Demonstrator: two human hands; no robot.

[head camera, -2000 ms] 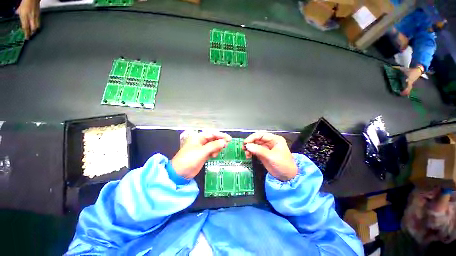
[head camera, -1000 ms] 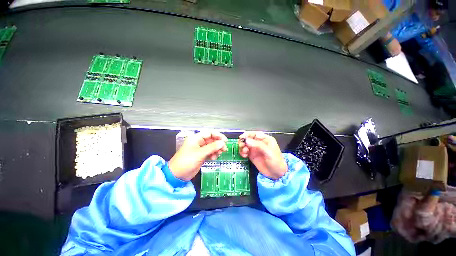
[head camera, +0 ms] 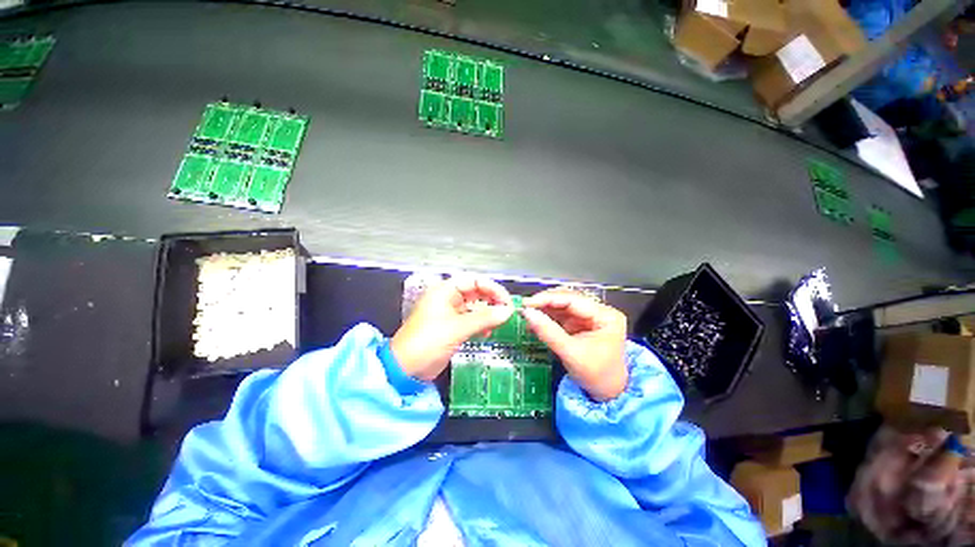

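A green circuit board panel [head camera: 500, 387] lies on the black bench edge in front of me, its upper part partly covered by my hands. My left hand [head camera: 451, 323] is over the board's upper left, thumb and forefinger pinched at its upper edge. My right hand [head camera: 583, 333] is over the upper right, its thumb and forefinger pinched close to the left fingertips. Whatever is between the fingertips is too small to tell. The left bin [head camera: 174, 305] holds cream-white components [head camera: 246, 305]. The tilted right bin [head camera: 741, 340] holds black components [head camera: 690, 333].
The conveyor belt [head camera: 364, 160] beyond the bench carries spaced green panels [head camera: 241, 157], another one [head camera: 462, 93] farther back. A silver-black plastic bag [head camera: 815, 321] lies right of the right bin. Cardboard boxes [head camera: 928, 374] stand at the far right. A person's blue sleeve shows at the top right.
My hands have come together; the right fingertips have moved left to meet the left ones over the board's upper edge. The other workers' hands have left the belt panels.
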